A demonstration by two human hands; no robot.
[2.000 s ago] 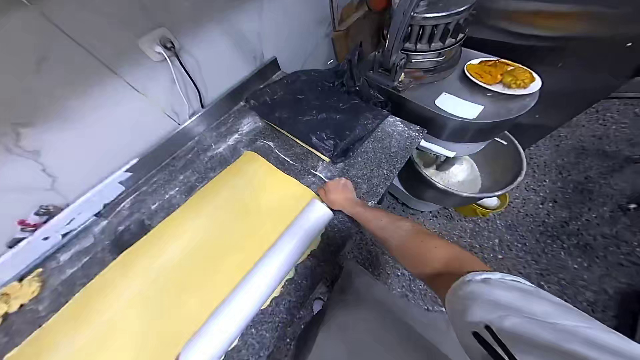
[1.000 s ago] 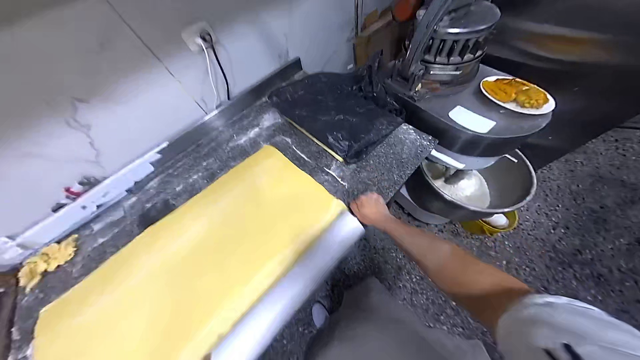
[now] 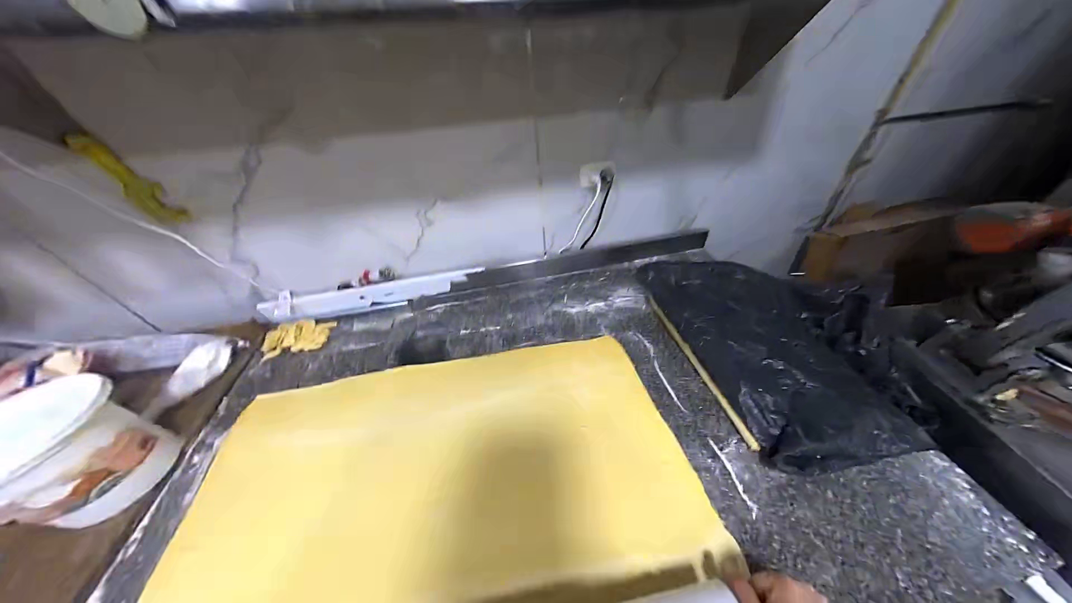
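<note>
A wide sheet of yellow dough (image 3: pixel 435 461) lies flat on the dark speckled countertop (image 3: pixel 837 519). At its near right corner, my right hand (image 3: pixel 775 588) shows only in part at the bottom edge, with fingers at the end of a pale roll or cylinder (image 3: pixel 691 593); whether they close on it is hard to tell. My left hand is out of view. Right of the sheet, black plastic (image 3: pixel 779 360) covers a flat slab with a yellow edge (image 3: pixel 703 373). Dough scraps (image 3: pixel 297 337) sit at the back left.
A white tub (image 3: pixel 100 469) stands at the left on a brown surface. Along the wall runs a metal strip (image 3: pixel 586 261), below a socket with cables (image 3: pixel 596 174). A cardboard box (image 3: pixel 871 243) and clutter are at the right. A yellow object (image 3: pixel 130 180) hangs at upper left.
The view has swung up and left, so the machine, the metal bowl and the plate of food are gone from view. My right hand remains by the sheet's near right corner.
</note>
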